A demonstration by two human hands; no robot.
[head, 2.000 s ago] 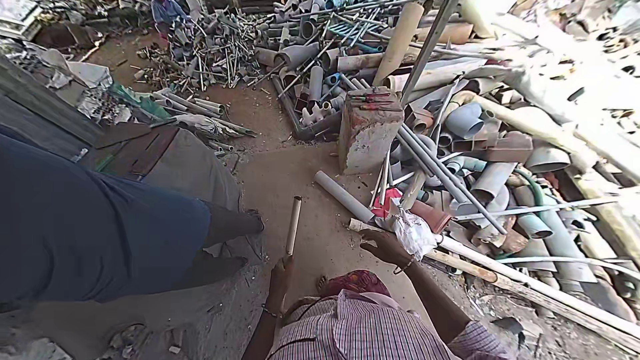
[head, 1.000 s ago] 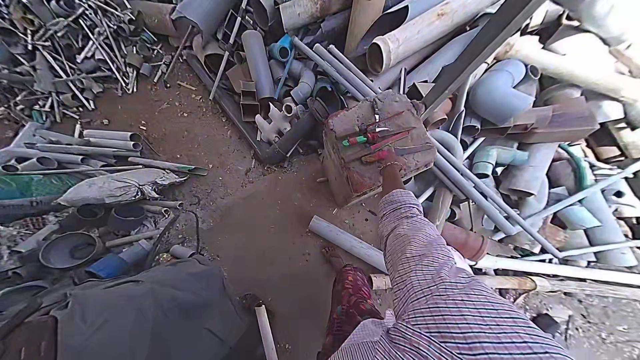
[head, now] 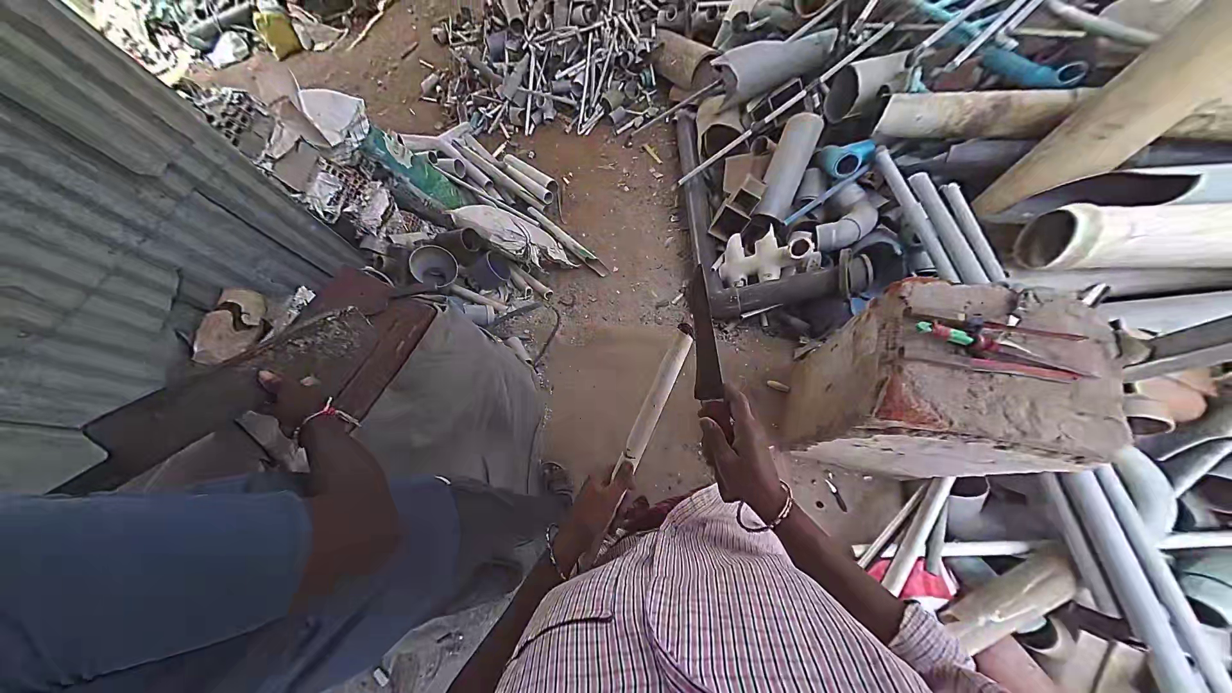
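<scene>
My left hand [head: 599, 505] grips the lower end of a whitish plastic pipe [head: 658, 399], which points up and away from me. Just right of it, my right hand [head: 739, 452] is closed around the handle of a long dark blade [head: 705, 337], held upright. The pipe and the blade are apart. Farther right stands a rough block [head: 1011, 404], with a green-and-red handled tool [head: 948, 333] and other thin red tools lying on top.
Heaps of scrap pipes [head: 962, 115] and fittings fill the right side. Another person's hand [head: 294, 399] rests by a dark reddish board [head: 385, 356] at left, near a corrugated metal sheet [head: 115, 250]. Small pipe pieces [head: 549, 67] lie in a pile ahead.
My right hand, empty two seconds ago and reaching onto the block one second ago, now holds the dark blade beside the pipe. The other person's hand has come into view at left.
</scene>
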